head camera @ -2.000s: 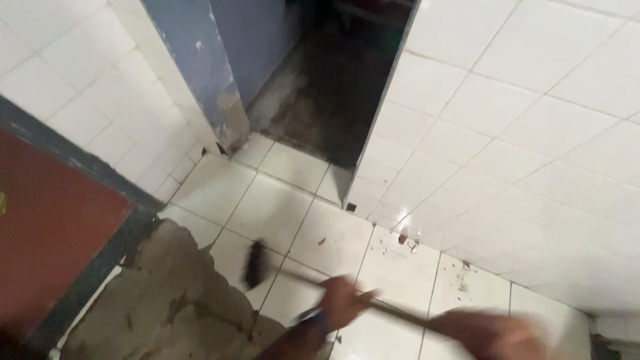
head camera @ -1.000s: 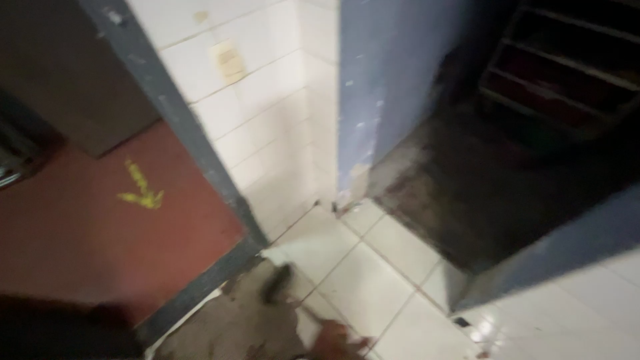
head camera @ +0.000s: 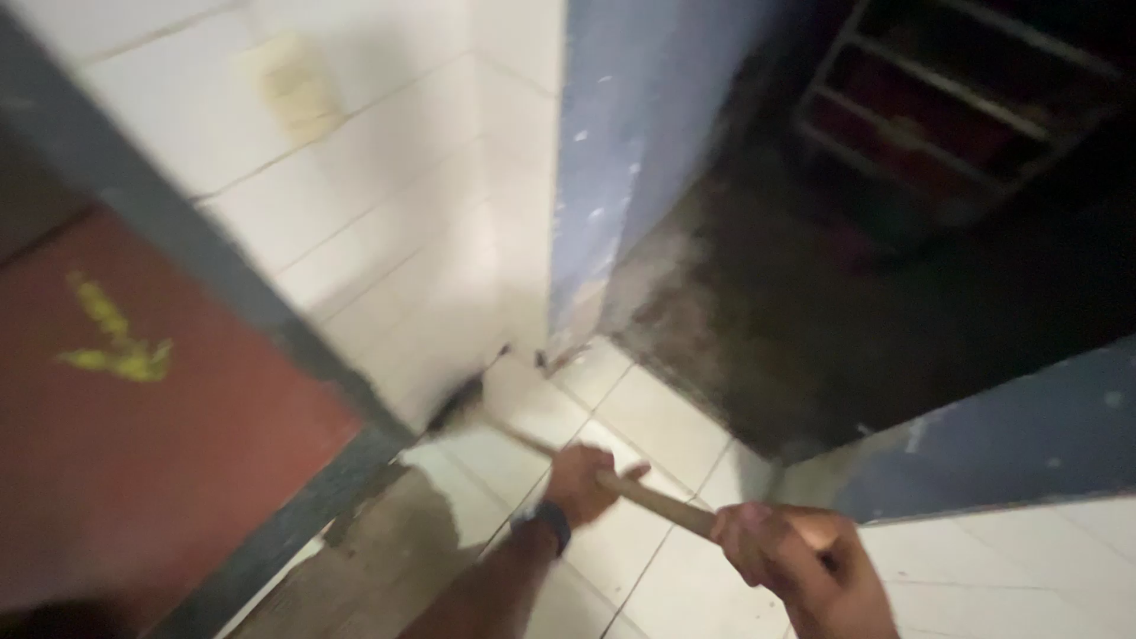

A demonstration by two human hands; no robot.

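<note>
A wooden handle (head camera: 661, 503) runs from the lower right up to a blurred dark tool head (head camera: 455, 401), close to the base of the white tiled wall beside the grey door frame. The kind of tool is not clear. My left hand (head camera: 581, 484), with a dark band at the wrist, is around the middle of the handle, its thumb pointing out. Nearer the handle's rear end, my right hand (head camera: 785, 550) grips it with closed fingers. White floor tiles (head camera: 661, 404) lie under the handle, and a patch of bare screed (head camera: 390, 541) borders them.
At the left stands a red door panel (head camera: 177, 461) with a yellow arrow mark, in a grey frame (head camera: 306, 359). A blue wall edge (head camera: 590, 177) flanks a dark doorway, where a shelf rack (head camera: 941, 80) stands. A yellowish wall plate (head camera: 297, 87) is on the tiled wall.
The view has swung left since two seconds ago. The tool head has moved from beside the bare patch to the tiled wall's base. Both hands are on the handle in the first frame too.
</note>
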